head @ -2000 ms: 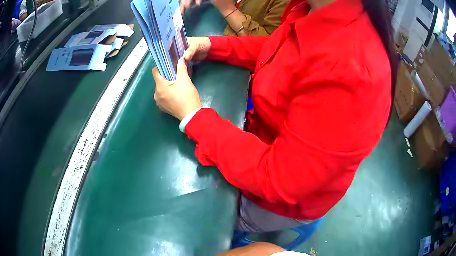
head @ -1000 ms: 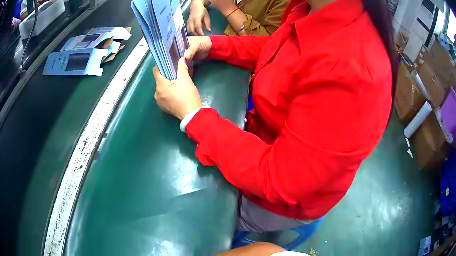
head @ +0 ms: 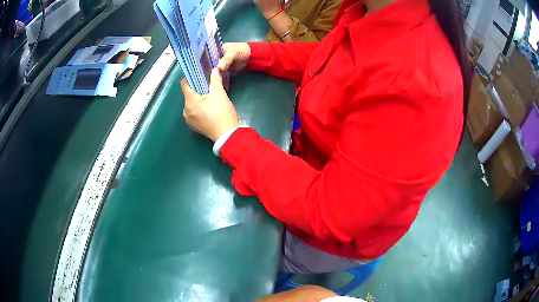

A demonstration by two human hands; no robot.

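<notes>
A stack of pale blue carton blanks (head: 190, 44) stands upright and slightly fanned in both hands of a neighbouring worker in red. Dark window panels and small print show on its front face. At the bottom edge is a cut-off, blurred patch of bare skin with a white edge, seemingly my right hand or wrist (head: 298, 294). Its fingers and anything in them are hidden. My left hand is out of the picture. Loose blue and white blanks (head: 59, 79) with brown flaps lie flat and overlapping on the dark belt at the upper left.
The glossy green worktop (head: 177, 236) curves beside a scuffed white rail (head: 97, 171). The worker's red sleeve (head: 272, 177) reaches over it. A second person's brown sleeve (head: 313, 20) is behind. A blue stool (head: 354, 276) is below; brown cartons (head: 508, 168) stand at right.
The loose blanks on the belt have moved down and left. The second person's hand came down by the stack, then drew back up. The neighbour's hold on the stack looks the same.
</notes>
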